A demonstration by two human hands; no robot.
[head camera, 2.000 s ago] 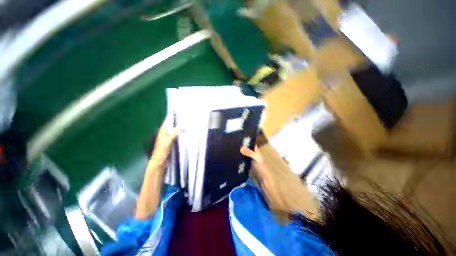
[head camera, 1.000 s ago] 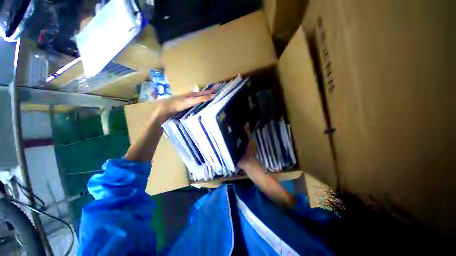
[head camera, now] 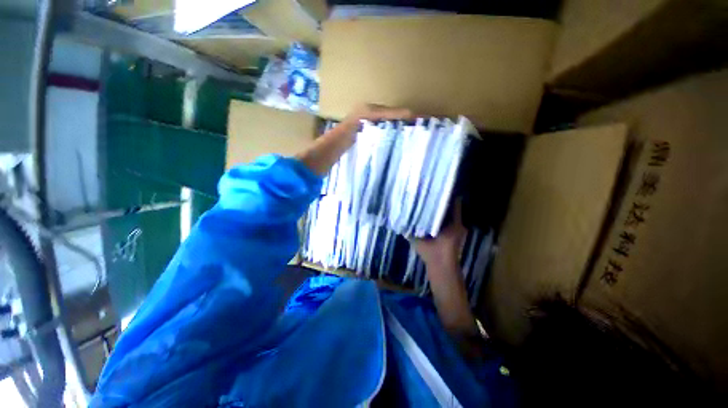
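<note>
A stack of tablet back covers with white separator sheets [head camera: 411, 171] stands on edge in the mouth of an open brown packing carton [head camera: 435, 68]. My left hand [head camera: 359, 123] lies over the far top side of the stack, its fingers partly hidden. My right hand [head camera: 441, 243] holds the near right side of the stack, its fingertips hidden behind it. More covers and sheets [head camera: 335, 215] stand in rows in the carton, left of and below the held stack. The carton's right part is dark inside.
A clear plastic bag [head camera: 291, 80] lies by the carton's far left flap [head camera: 267, 139]. A larger carton with printed characters [head camera: 662, 215] stands at the right. A metal frame [head camera: 44, 127] and a dark hose [head camera: 36, 311] are at the left. A white sheet [head camera: 203, 12] shows at the top.
The stack has moved from over the green bench to the carton and now sits lower and more upright in it. Both hands have stayed on the stack. The view has turned towards the carton.
</note>
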